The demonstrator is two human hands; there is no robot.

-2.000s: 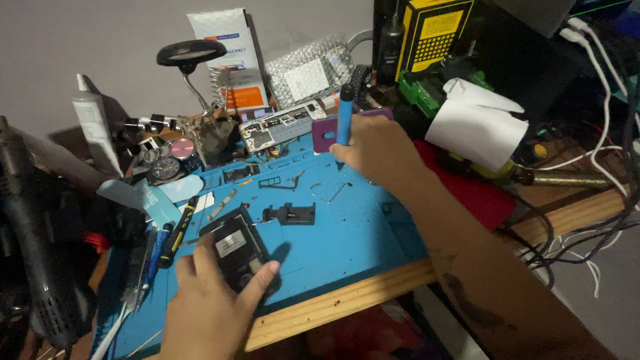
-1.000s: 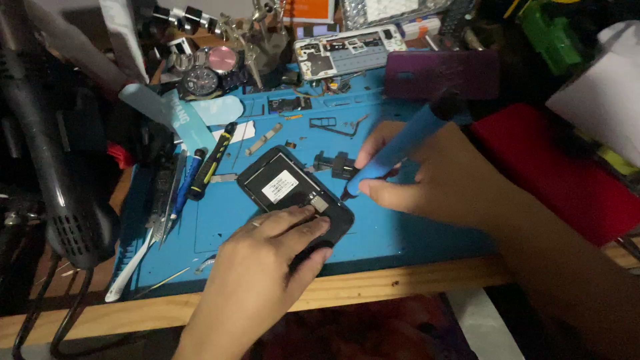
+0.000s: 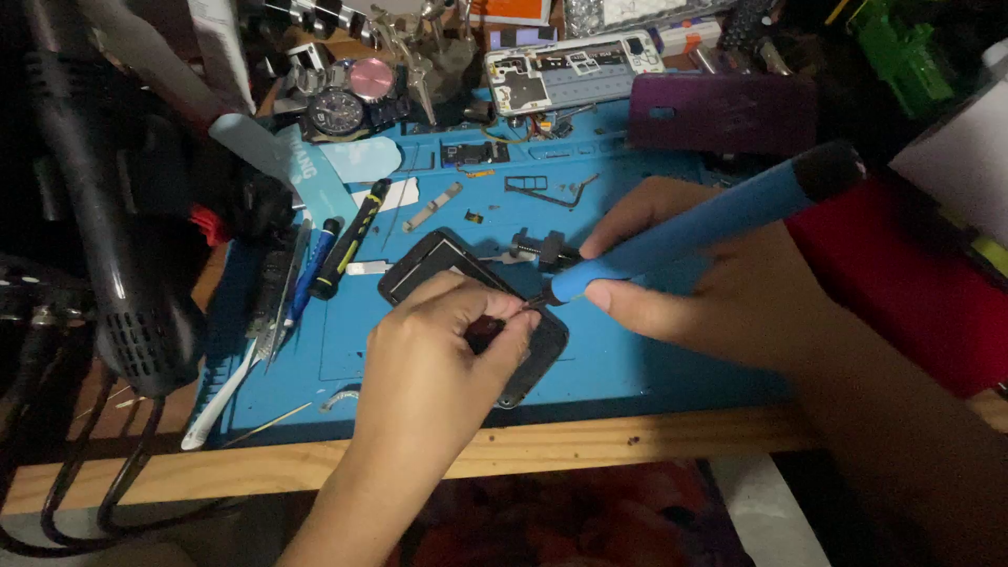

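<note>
A dark phone body (image 3: 547,339) lies aslant on the blue repair mat (image 3: 606,378). Over its middle is my left hand (image 3: 441,346), thumb and index finger pinched together at the tip of a tool; what small thing they pinch, if any, cannot be told. My right hand (image 3: 693,276) grips a blue pen-shaped electric screwdriver (image 3: 693,213), its black-collared tip pointing down-left to those fingertips. Just behind the phone, near my right fingers, is a small black clamp-like holder (image 3: 543,250).
Left on the mat lie a black-and-yellow screwdriver (image 3: 350,240), a blue screwdriver (image 3: 315,268) and a white brush (image 3: 224,398). A hot-air gun (image 3: 146,339) hangs at far left. Behind are an opened phone (image 3: 575,71), a purple back cover (image 3: 724,114) and a wristwatch (image 3: 335,110).
My left hand has gone from lying flat on the phone to a pinch at the screwdriver's tip. The screwdriver now leans lower, its tip at those fingers.
</note>
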